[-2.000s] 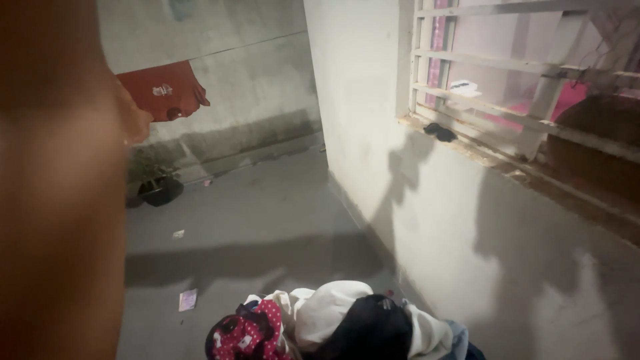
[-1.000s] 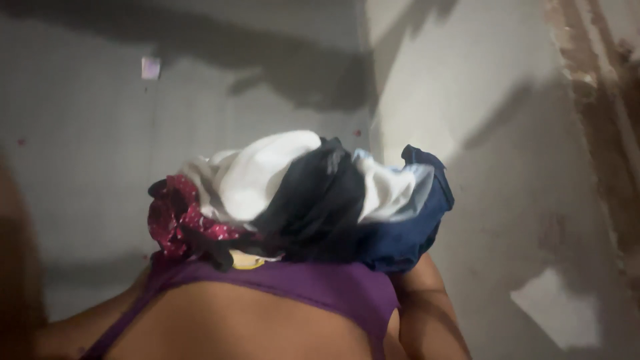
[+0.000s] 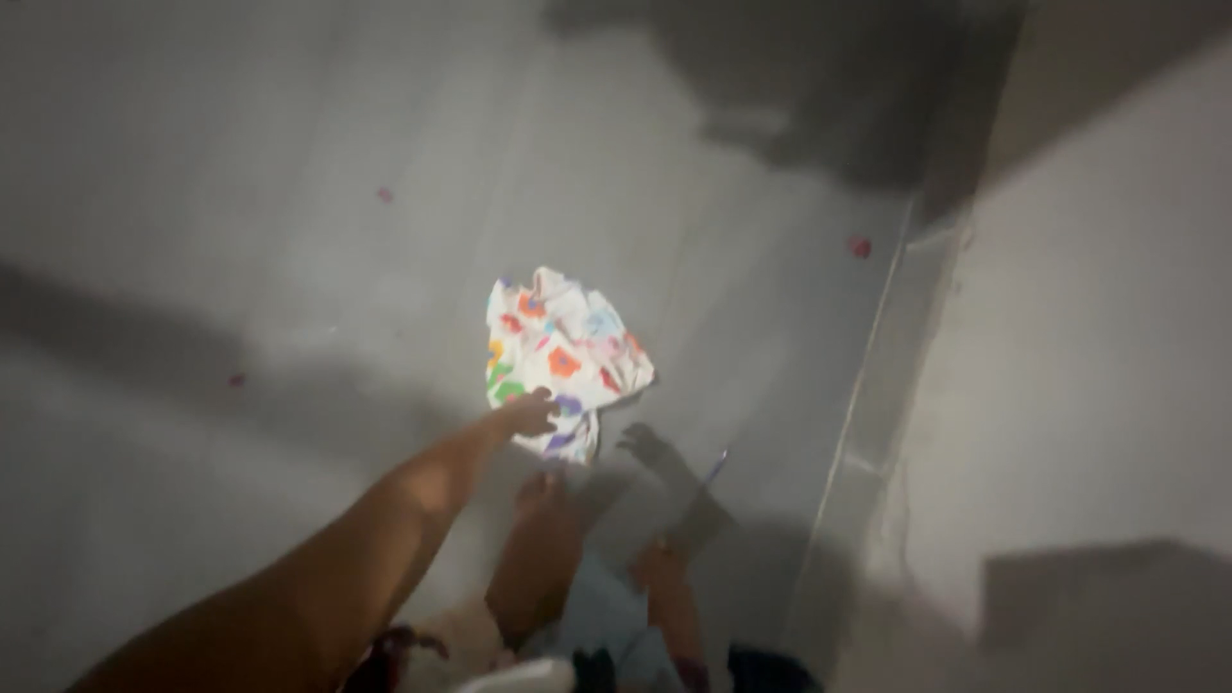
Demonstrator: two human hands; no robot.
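My left hand [image 3: 529,412] reaches down to a white cloth garment with colourful flowers [image 3: 568,351], which appears to lie on the grey floor. The fingers overlap its lower left part; blur hides whether they grip it. Part of the clothes bundle [image 3: 520,674] shows at the bottom edge, with white, dark and maroon pieces against my body. My right hand cannot be made out. Below the flowered garment are my bare feet, one at the left [image 3: 544,491] and one at the right [image 3: 659,558].
The pale wall [image 3: 1078,385] rises on the right from a ledge along the floor. A thin stick-like object [image 3: 718,465] lies right of the feet. Small red bits, one [image 3: 860,248] near the wall, dot the floor [image 3: 289,192]. Dark shadows fall across it.
The view has tilted steeply down to the floor. My left arm now extends to the flowered garment, which the earlier frames do not show. The bundle sits lower in view.
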